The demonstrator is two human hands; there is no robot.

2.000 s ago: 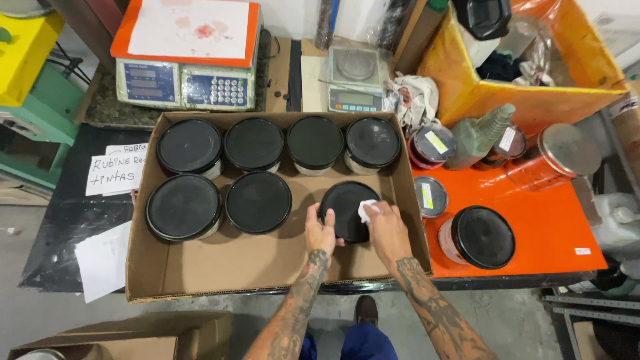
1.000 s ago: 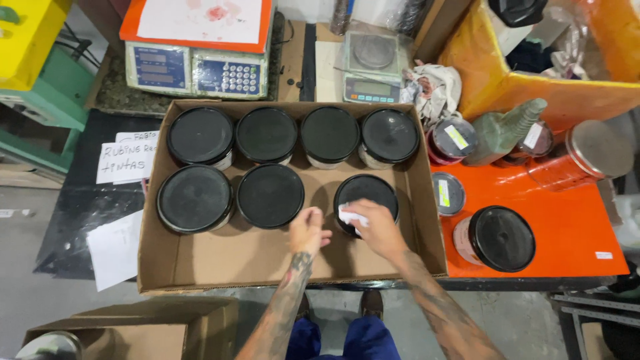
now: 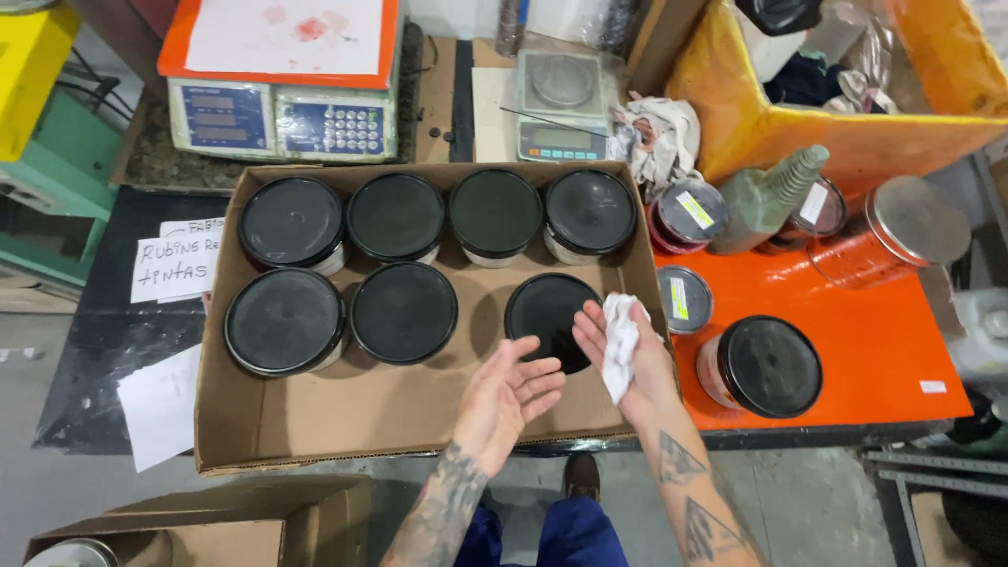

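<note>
A shallow cardboard box holds several tubs with black lids in two rows. My right hand is palm up over the box's right side, with a crumpled white cloth lying across the palm under the thumb. Just left of it, my left hand is palm up with spread fingers and holds nothing. Behind the fingers of both hands is a black-lidded tub in the front row, its lid partly hidden. Another black-lidded tub stands outside the box, on the orange surface to the right.
Behind the box are a large scale and a small scale beside a stained rag. At the right stand a greenish spouted bottle, small lidded jars, a metal-lidded can and a yellow bin. Handwritten papers lie left.
Two seconds ago my left hand was at the front-row tub's lid while my right hand pressed the white cloth on it. Both hands have come off the lid and turned palm up.
</note>
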